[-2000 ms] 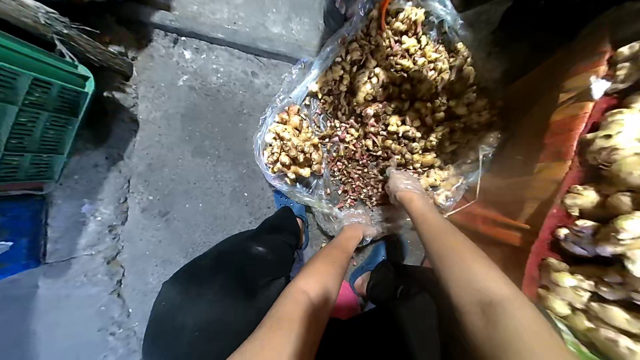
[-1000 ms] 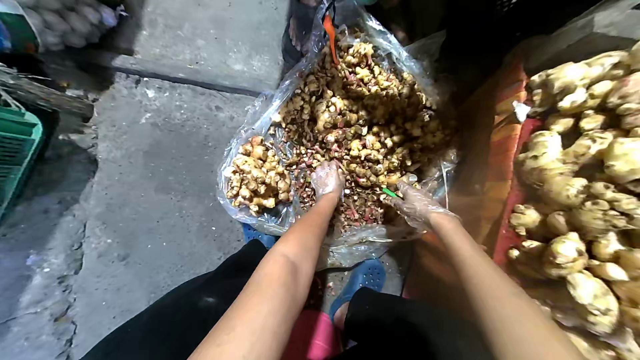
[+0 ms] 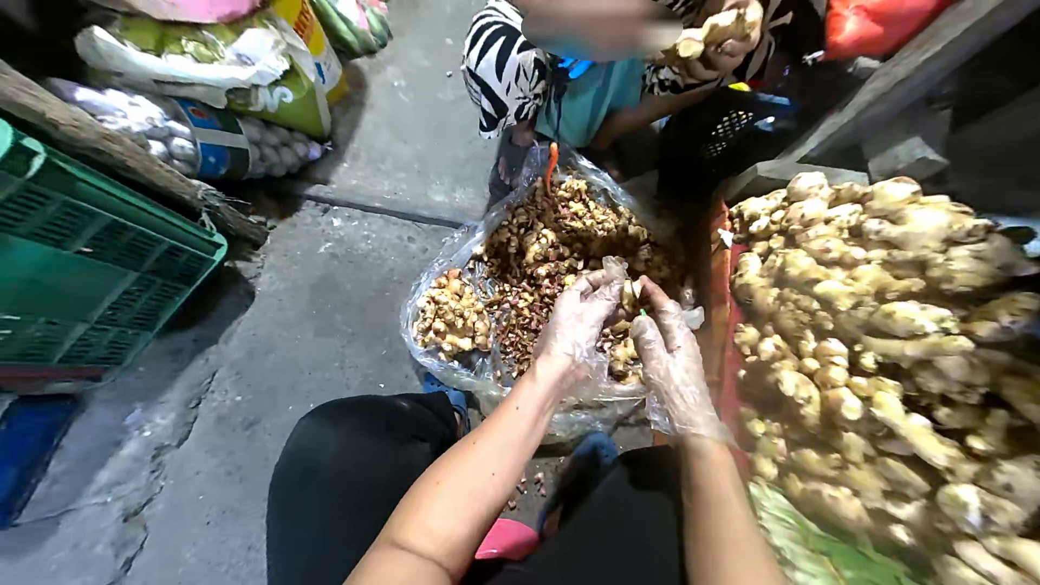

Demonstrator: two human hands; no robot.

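Ginger pieces (image 3: pixel 561 231) fill a large clear plastic bag (image 3: pixel 435 370) rolled open between my feet, with small reddish scraps in its middle and a pile of paler ginger (image 3: pixel 452 315) at its left. Both hands wear clear plastic gloves and are raised over the bag's right side. My left hand (image 3: pixel 581 317) holds a piece of ginger (image 3: pixel 630 296) at its fingertips. My right hand (image 3: pixel 670 353) is close beside it, thumb and forefinger by the same piece, with a small green-tipped tool, mostly hidden, in its fingers.
Large ginger roots (image 3: pixel 861 349) are heaped at the right. A green plastic crate (image 3: pixel 97 260) and filled sacks (image 3: pixel 268 89) stand at the left. Across the bag sits a person in zebra-patterned clothing (image 3: pixel 504 65), a hand near some ginger (image 3: pixel 719 41). An orange handle (image 3: pixel 552 166) rises from the bag's far edge.
My left hand has left the scraps in the bag and come beside my right hand, now at a piece of ginger. The view has tilted up, bringing the other person in.
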